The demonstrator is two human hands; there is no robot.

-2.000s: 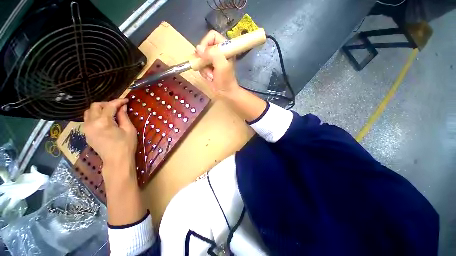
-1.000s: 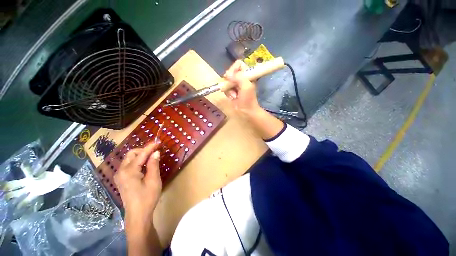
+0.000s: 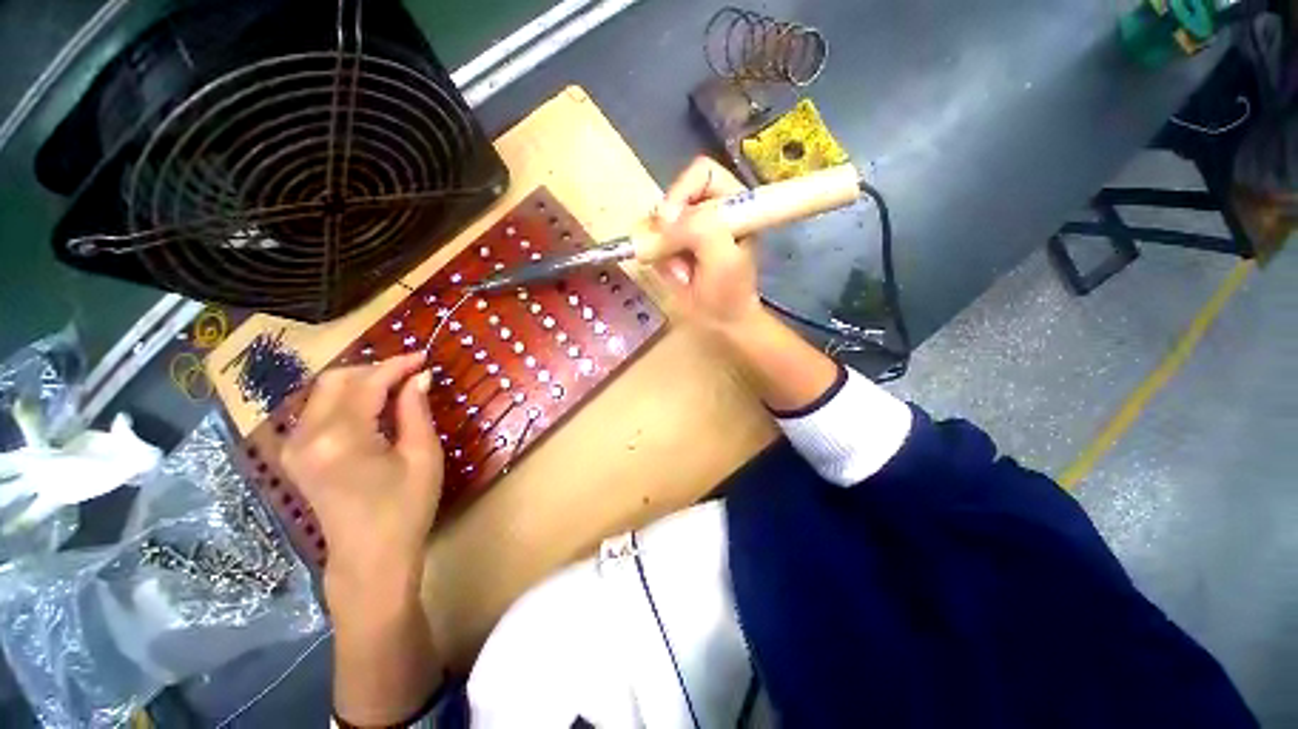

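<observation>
My right hand is shut on the pale wooden handle of the soldering iron. The iron's metal barrel points left, its tip over the upper rows of the reddish-brown jig. My left hand pinches a thin silvery solder wire, which curves up from the fingertips to the iron's tip. Small silvery metal parts sit in rows in the jig. Dark wire leads lie across its lower rows. My left hand and forearm hide part of the jig's left side.
The jig lies on a tan board. A black fan stands behind, left. A heap of dark leads lies on the board's corner. Clear bags and a white glove are at left. An iron stand and yellow sponge are behind.
The view has shifted. The left hand moved down from the jig's upper edge, and a curved solder wire now runs between its fingers and the iron's tip. The right hand still holds the iron.
</observation>
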